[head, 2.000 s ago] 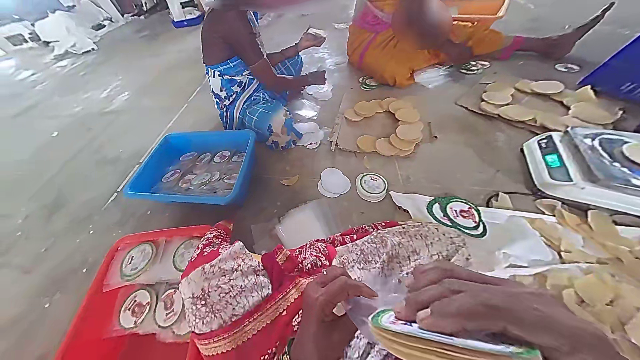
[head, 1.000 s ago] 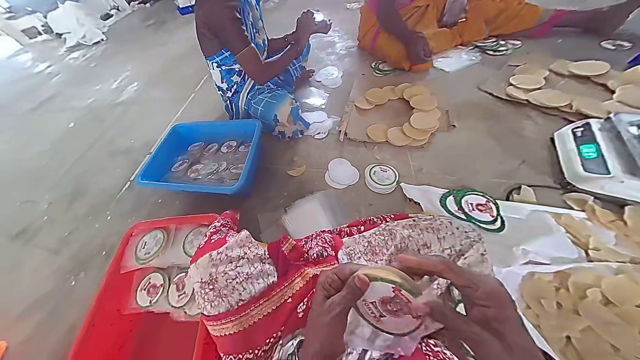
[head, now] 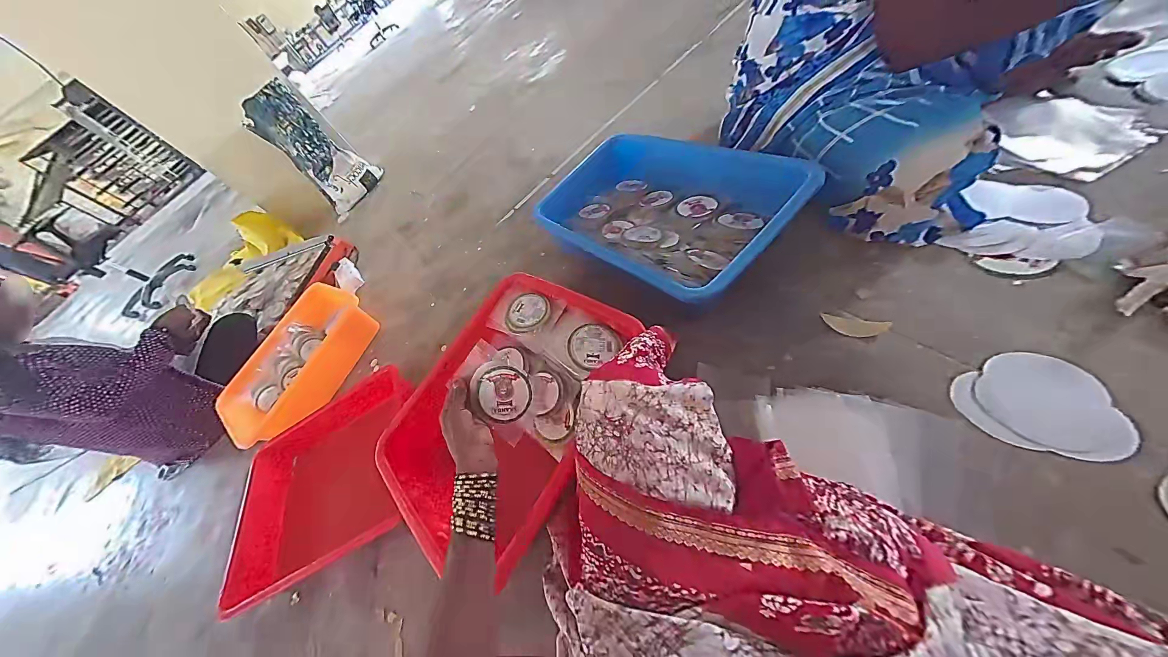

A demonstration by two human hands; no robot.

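My left hand point(head: 470, 433), with dark bangles at the wrist, reaches into a red plastic tray point(head: 401, 456) beside my lap. Its fingers are at the edge of a clear plastic packet with a round printed label point(head: 501, 394), which it appears to hold over the other packets. Several more such packets lie in that tray, among them one with a round label point(head: 527, 312) at the far end and another point(head: 593, 347) near my red and white cloth point(head: 657, 438). My right hand is out of view.
A blue tub point(head: 675, 283) with packets stands ahead, beside a person in blue patterned cloth. To the left are a second red tray point(head: 338, 493), an orange tub point(head: 356, 356) with packets and a person in purple. White discs point(head: 1045, 401) lie on the floor at right.
My left hand has moved from my lap to the red tray, with a labelled packet at its fingers. My right hand has left the view. The view has swung to the left.
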